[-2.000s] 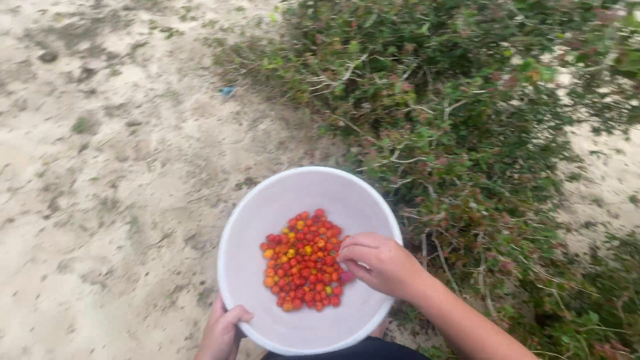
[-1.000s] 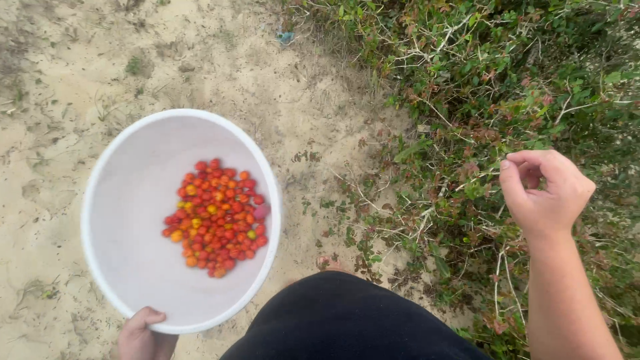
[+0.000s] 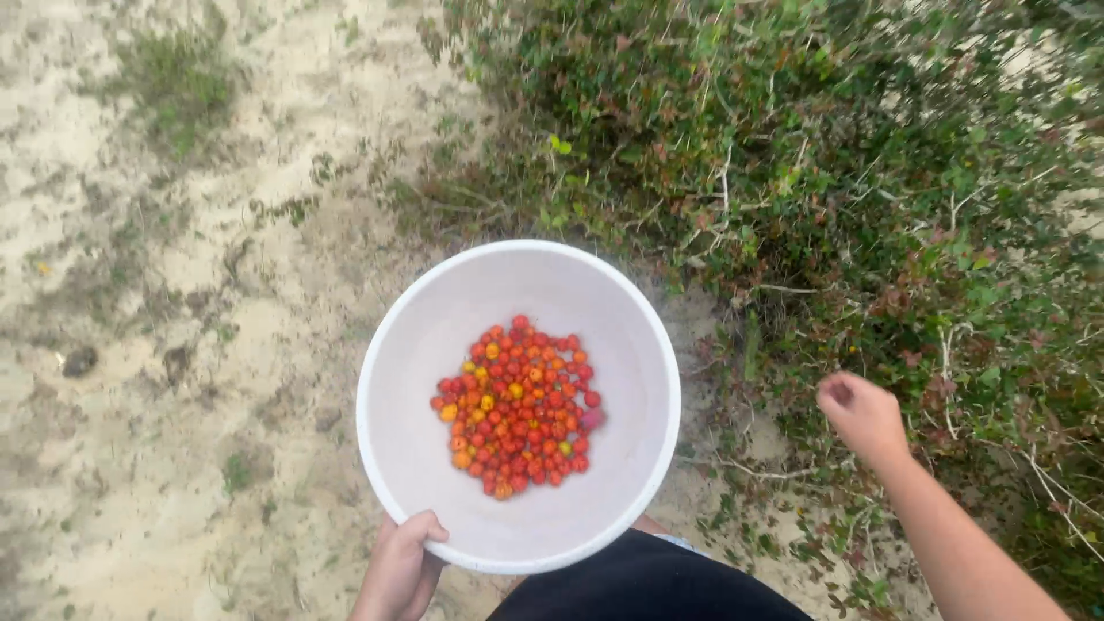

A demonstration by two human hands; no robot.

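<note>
My left hand (image 3: 410, 552) grips the lower left rim of a white plastic bowl (image 3: 517, 539), thumb over the edge and fingers underneath. Red, orange and yellow berries (image 3: 517, 405) lie heaped in the bowl, with one larger pinkish-purple piece (image 3: 592, 419) at the right side of the heap. To the right of the bowl, my right hand (image 3: 862, 414) hangs over the edge of a leafy bush, its thumb and index finger curled together. The hand is slightly blurred, and whether anything small is between the fingertips cannot be told.
A dense green bush (image 3: 862, 172) with reddish leaves and bare pale twigs fills the right side. Sandy ground (image 3: 259, 535) with small weeds (image 3: 177, 86) lies at the left. A dark round lump (image 3: 79, 361) rests on the sand. My dark clothing shows below the bowl.
My right hand was over the berries two seconds ago, then moved out to the bush, where it remains. The bowl stays in my left hand. The view has shifted.
</note>
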